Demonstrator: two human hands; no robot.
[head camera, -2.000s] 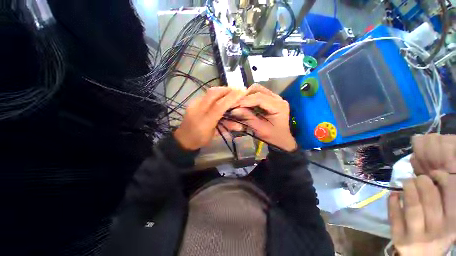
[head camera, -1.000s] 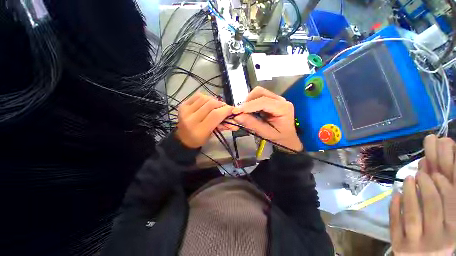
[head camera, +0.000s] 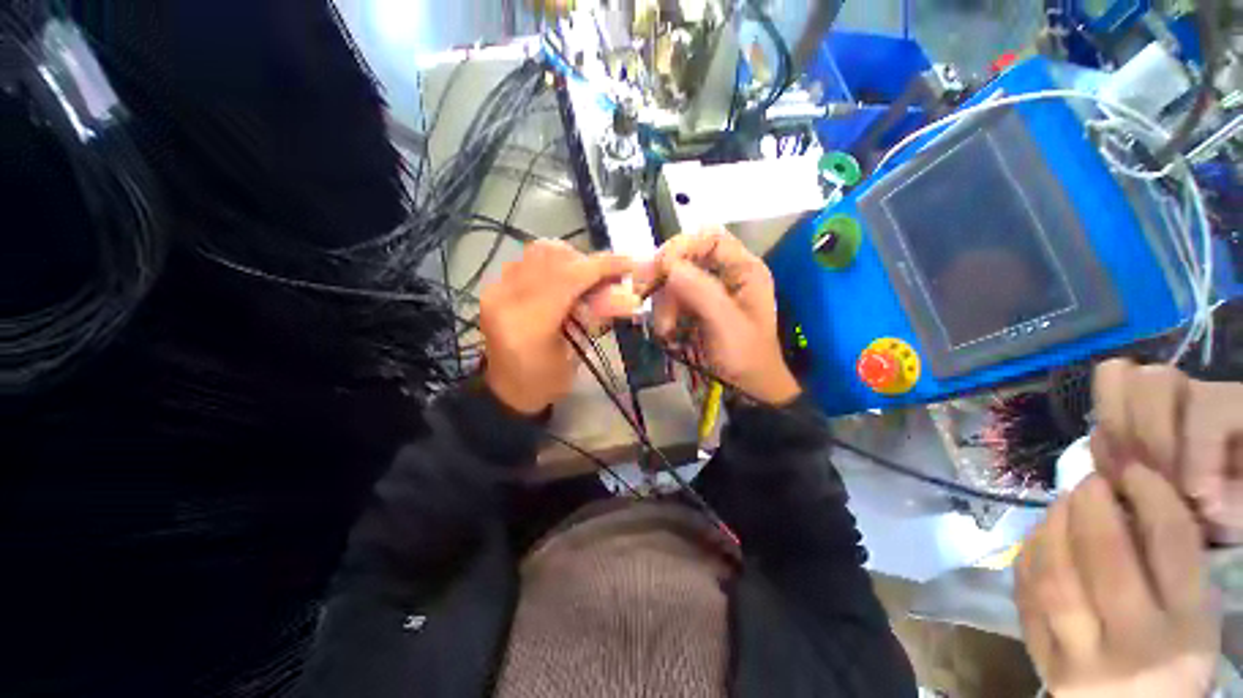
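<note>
My left hand (head camera: 540, 316) and my right hand (head camera: 725, 303) are close together below the near end of the white machine arm (head camera: 627, 229). My left hand holds thin black cables (head camera: 608, 385) that hang from its fingers towards my lap. A small pale spot shows at its fingertips; I cannot tell if it is a part or a fingernail. My right hand has bent fingers around another black cable (head camera: 893, 468) that runs off to the right. The cable ends are too small and covered to make out.
A large black cable bundle (head camera: 246, 409) fills the left. The blue control box (head camera: 1145, 259) with its touchscreen (head camera: 984, 252), red emergency stop (head camera: 881, 364) and green-ringed switch (head camera: 834, 243) stands at right. Another person's hands (head camera: 1111, 586) are at the lower right. A yellow handle (head camera: 710, 409) lies below my right hand.
My fingertips were together one second ago and now have a small gap, with a pale spot showing between them. The other person's hands have moved slightly left.
</note>
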